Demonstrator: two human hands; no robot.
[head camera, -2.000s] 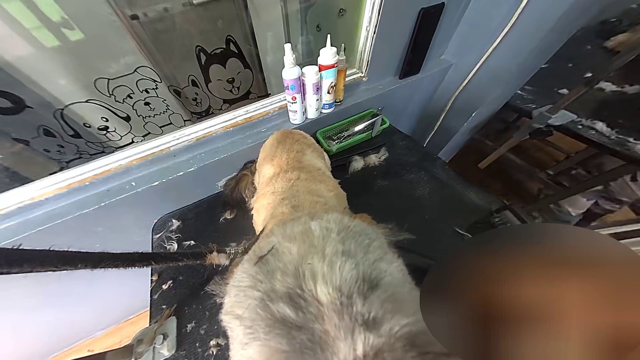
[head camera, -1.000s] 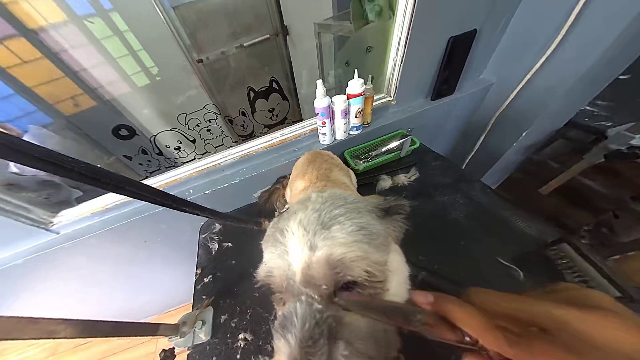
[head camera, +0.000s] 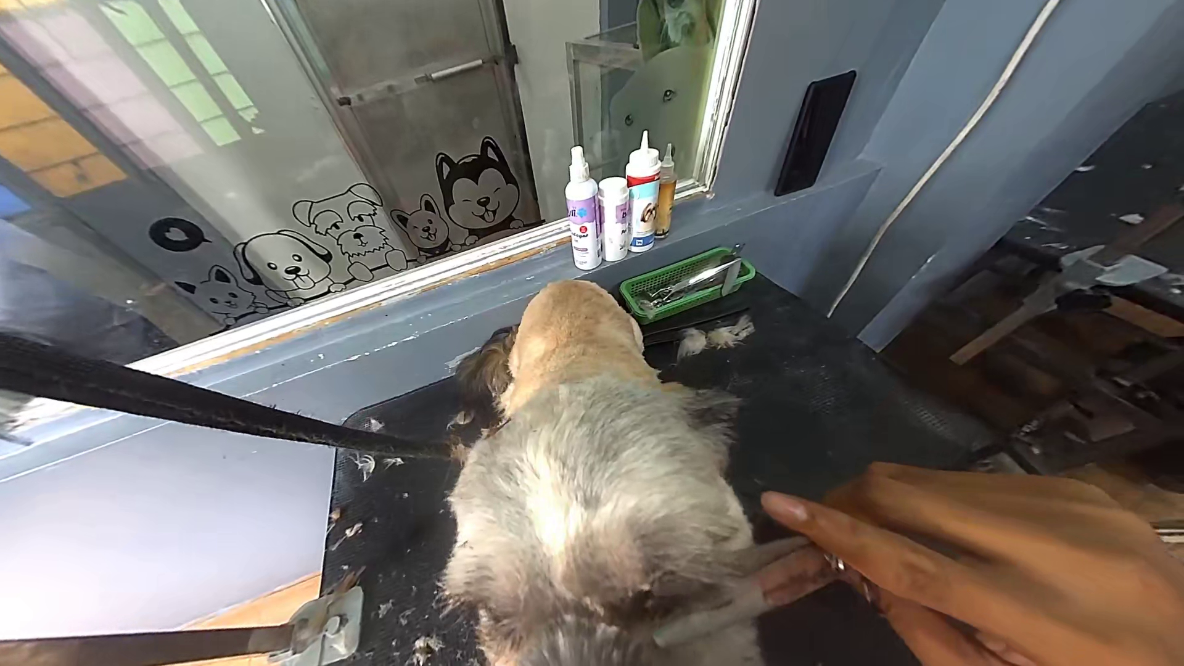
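A dog (head camera: 592, 462) stands on a black grooming table (head camera: 795, 398), facing away, its head and neck clipped short and tan, its back coated in longer gray and cream fur. At the lower right, my right hand (head camera: 999, 564) grips grooming shears (head camera: 731, 592); their blurred blades reach over the fur at the dog's right rear side. The blades look parted. A black strap (head camera: 213, 407) runs from the left edge to the dog's left side. My left hand is out of view.
Behind the dog, a green basket (head camera: 689, 287) holds metal tools. Several bottles, among them a white spray bottle (head camera: 584, 217), line the window ledge. Fur clumps (head camera: 717, 337) lie near the basket. A metal clamp (head camera: 328, 624) sits at the table's left edge.
Two seconds ago a blurred shape filled the lower right; one second ago my right hand with the shears was lower in view, by the dog's rear. The hand now shows larger and higher.
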